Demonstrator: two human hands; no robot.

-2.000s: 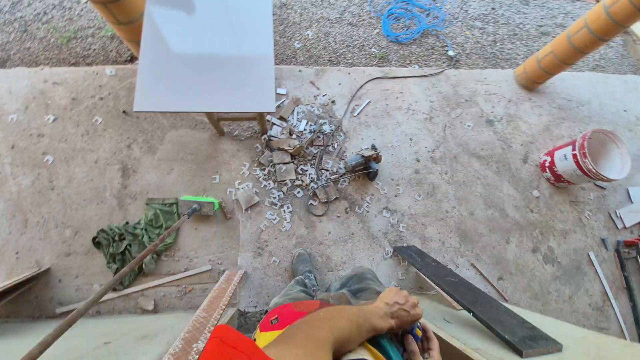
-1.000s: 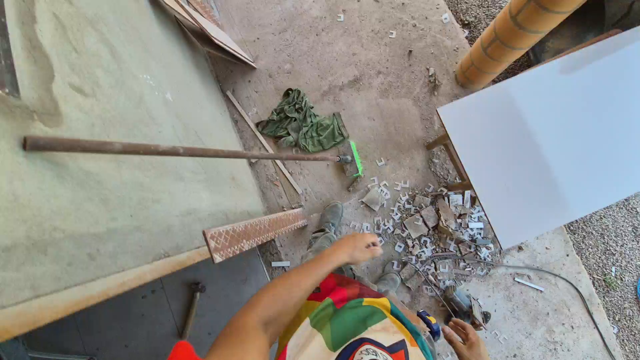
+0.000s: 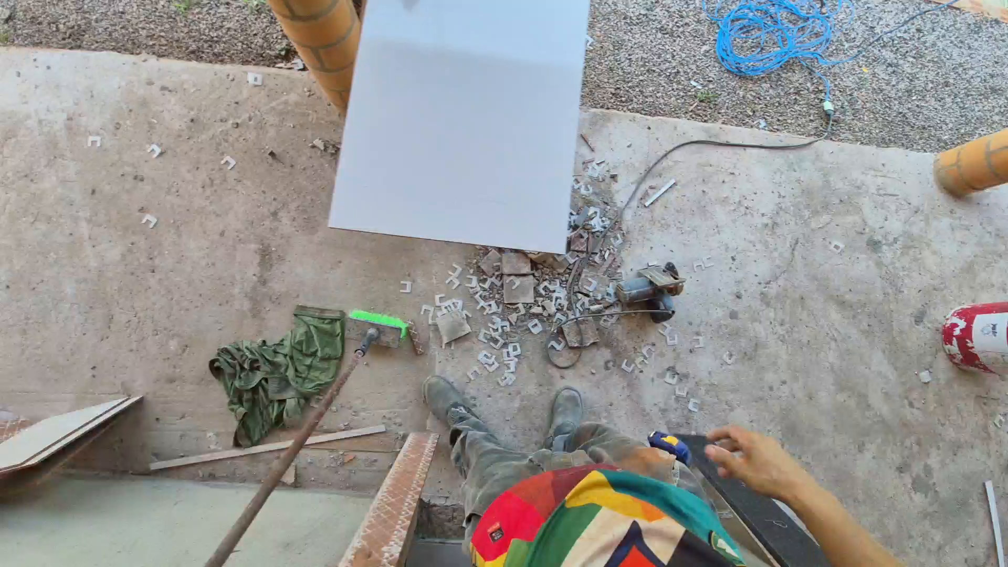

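My right hand (image 3: 748,461) is held over a dark board (image 3: 756,504), fingers apart and empty. Just left of it, a blue and yellow tape measure (image 3: 669,446) sits at my right thigh, by the board's upper end. My left hand is out of sight. Ahead of my boots lies a heap of broken tile pieces (image 3: 518,289) and white U-shaped plastic spacers (image 3: 496,335), with a corded angle grinder (image 3: 650,291) at its right side. A push broom with green bristles (image 3: 378,319) leans at the left beside a crumpled green cloth (image 3: 276,366).
A large white tile (image 3: 465,118) covers a stand ahead, near a brick-patterned column (image 3: 323,47). A blue cable coil (image 3: 776,35) lies on gravel. A red and white bucket (image 3: 976,337) is at the right. A tile strip (image 3: 394,504) and a thin wooden strip (image 3: 268,447) lie at left.
The view has swung strongly back from the left. My left hand, seen over the floor a second ago, is no longer in view. The tape measure now shows by my thigh.
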